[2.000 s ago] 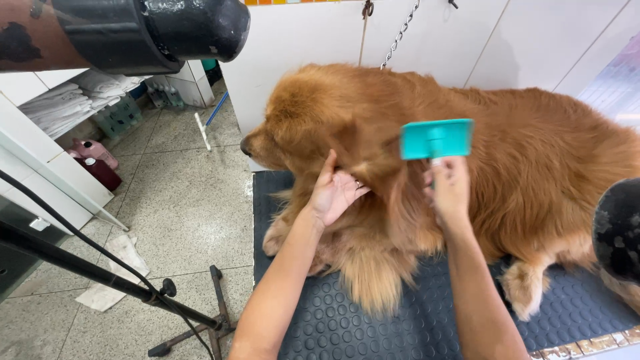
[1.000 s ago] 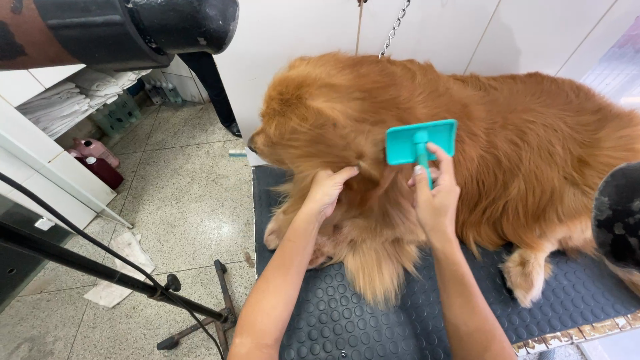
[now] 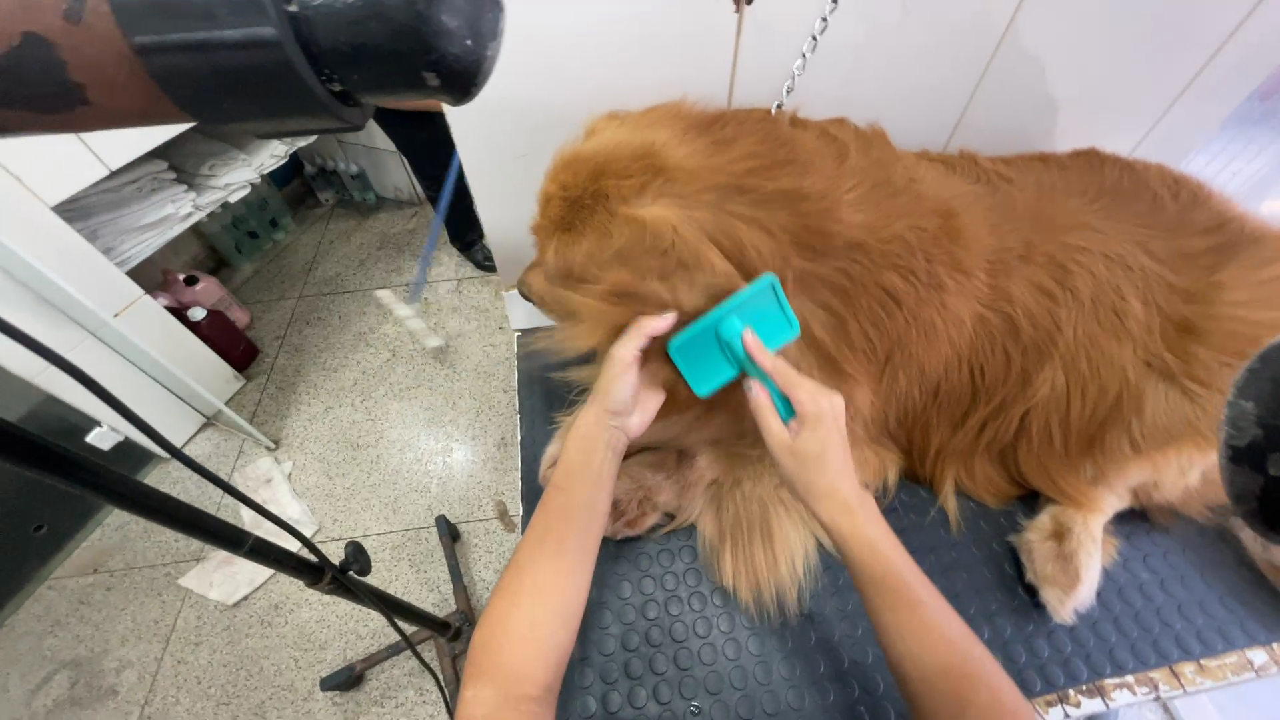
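Note:
A golden-red long-haired dog [image 3: 960, 300] lies on a table with a black studded rubber mat [image 3: 680, 640], its head to the left. My right hand [image 3: 805, 425] grips the handle of a teal slicker brush [image 3: 735, 335], whose flat back faces up over the fur near the dog's ear and neck. Just left of the brush, my left hand [image 3: 632, 385] is at the fur below the ear, thumb raised and fingers curled; whether it pinches any hair cannot be told. The brush's bristles are hidden beneath its head.
A black dryer nozzle [image 3: 400, 45] juts in at upper left, above a black stand [image 3: 330, 575] with a cable. Another round black part [image 3: 1255, 440] is at the right edge. A metal chain [image 3: 805, 55] hangs behind the dog. A person's leg [image 3: 440, 180] stands near a blue-handled floor tool [image 3: 435, 235].
The brush has moved down and left, close to my left hand, and its head is now tilted. Behind, the person's leg and floor tool have shifted into fuller view.

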